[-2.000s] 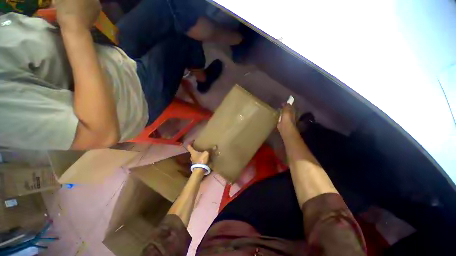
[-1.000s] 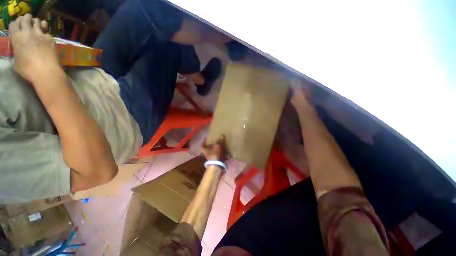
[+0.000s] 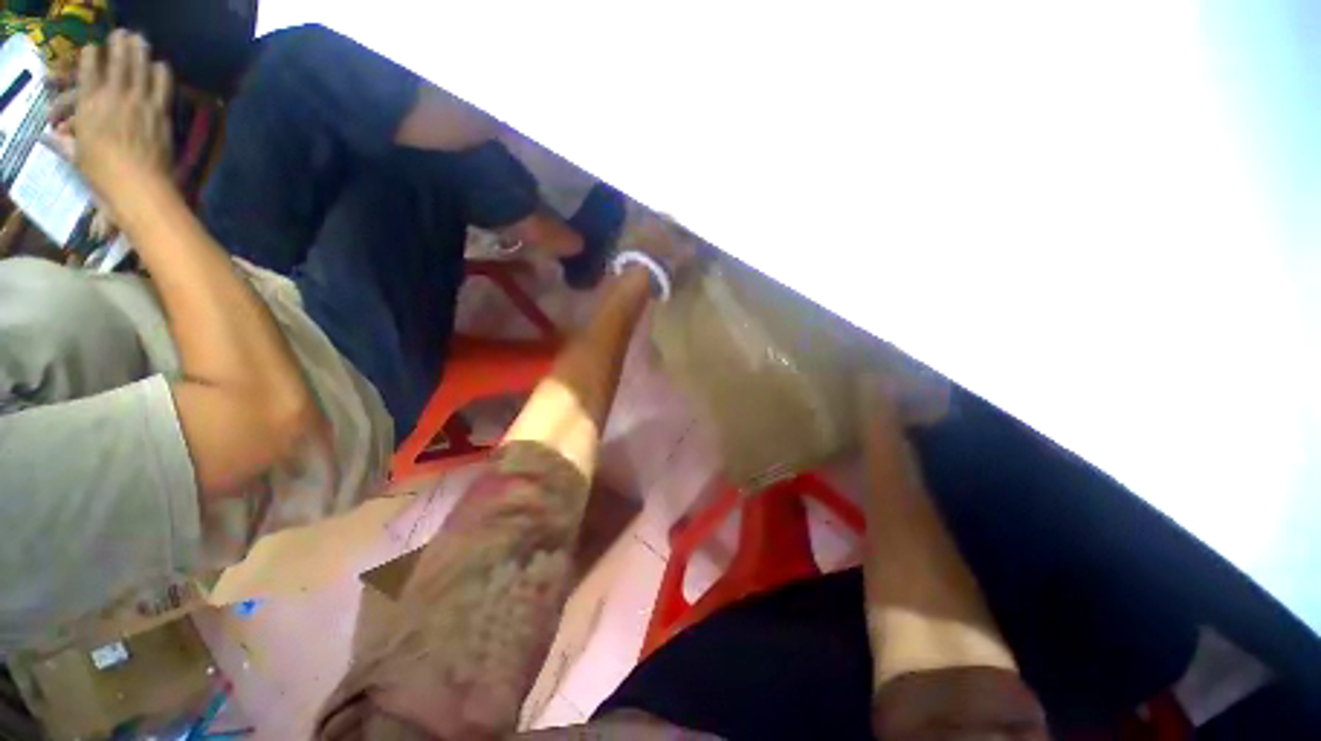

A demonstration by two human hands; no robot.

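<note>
A closed brown inner carton (image 3: 753, 379) with shiny tape is in front of me, just below the white table's edge, which hides its far part. My left hand (image 3: 659, 239), with a white band at the wrist, is at the carton's far left corner; it is blurred and its fingers are hard to see. My right hand (image 3: 887, 398) is at the carton's right side, blurred and in shadow. I cannot tell whether anything else is in it.
The white table (image 3: 1014, 188) fills the upper right. A red stool (image 3: 761, 550) stands under the carton, another red stool (image 3: 478, 384) beside a seated person (image 3: 261, 391) at left, who handles a printed item (image 3: 44, 152). Brown cartons (image 3: 123, 673) lie on the floor at lower left.
The carton has moved partly under the table's edge. My left hand has moved from its near left side up to its far corner. The neighbour's orange-red box is replaced by a white printed face.
</note>
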